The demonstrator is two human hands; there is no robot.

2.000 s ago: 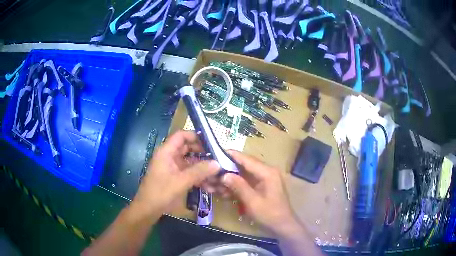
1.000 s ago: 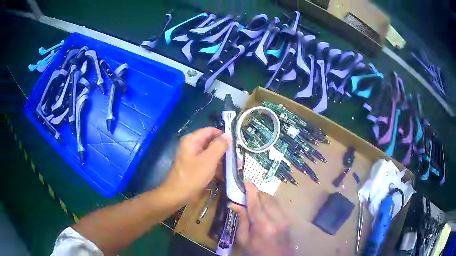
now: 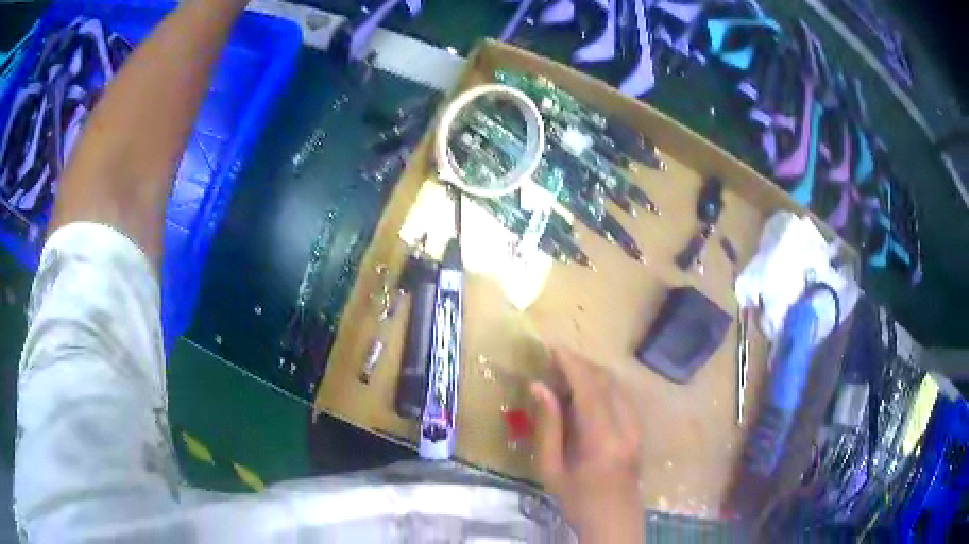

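An open lilac pen housing (image 3: 441, 367) with parts inside lies at the tray's near left, its dark nose pointing away from me. A dark slim part (image 3: 415, 351) lies close along its left side. My right hand (image 3: 584, 420) is low over the tray, to the right of the housing and not touching it; its thumb and fingers are apart and I see nothing held. A red bit (image 3: 517, 422) lies by its thumb. My left forearm reaches up across the blue bin; the left hand is beyond the top edge.
The cardboard tray (image 3: 351, 308) holds circuit boards (image 3: 606, 202) under a white tape ring (image 3: 441, 149), a black block (image 3: 683, 334), tweezers (image 3: 743, 367), and a blue screwdriver (image 3: 786, 372) by white cloth (image 3: 781, 260). The blue bin (image 3: 228, 138) of pens is left; coloured shells (image 3: 792, 138) lie behind.
The assembled pen has gone from between my hands. My left arm has swung up and left over the bin, its hand out of view. My right hand has moved away from the pen, down over the tray.
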